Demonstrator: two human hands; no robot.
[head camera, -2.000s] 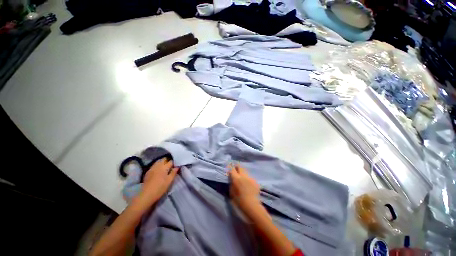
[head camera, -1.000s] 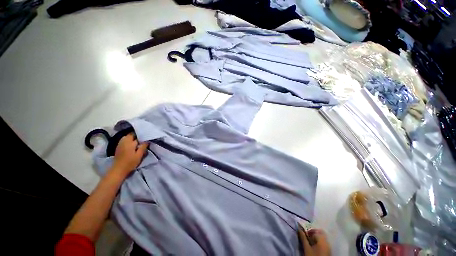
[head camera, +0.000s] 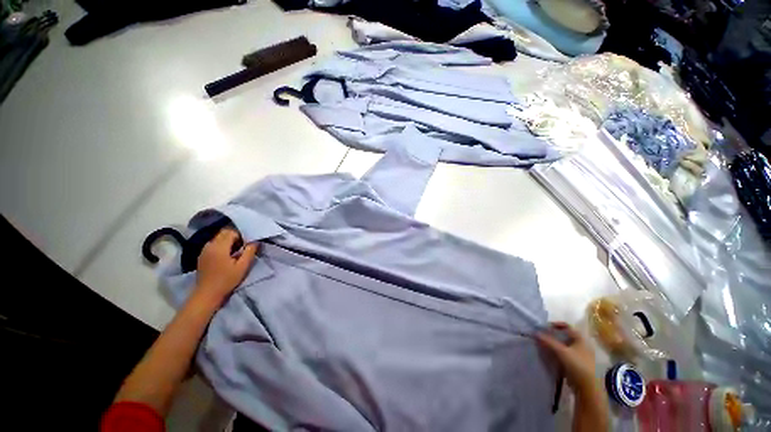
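A light blue-grey shirt (head camera: 363, 337) lies on the white table (head camera: 101, 169) in front of me, on a black hanger (head camera: 161, 243) whose hook sticks out at the left. My left hand (head camera: 223, 266) grips the shirt at the neck, just below the collar (head camera: 252, 221). My right hand (head camera: 568, 353) pinches the hem end of the front placket (head camera: 380, 291) at the right. The placket runs as a long strip between my hands, with a dark gap along its far edge. No buttons show.
A second shirt (head camera: 431, 101) on a black hanger lies beyond. A dark brush (head camera: 262, 66) lies at its left. At the right are plastic bags (head camera: 634, 211), a blue-lidded tub (head camera: 626, 385), a pink bottle (head camera: 676, 405) and a tan bundle (head camera: 610, 327). Dark clothes lie at the far side.
My right hand moved from the shirt's middle to the hem, then slightly up with it. My left hand stays at the neck. The button row seen a second ago is now covered.
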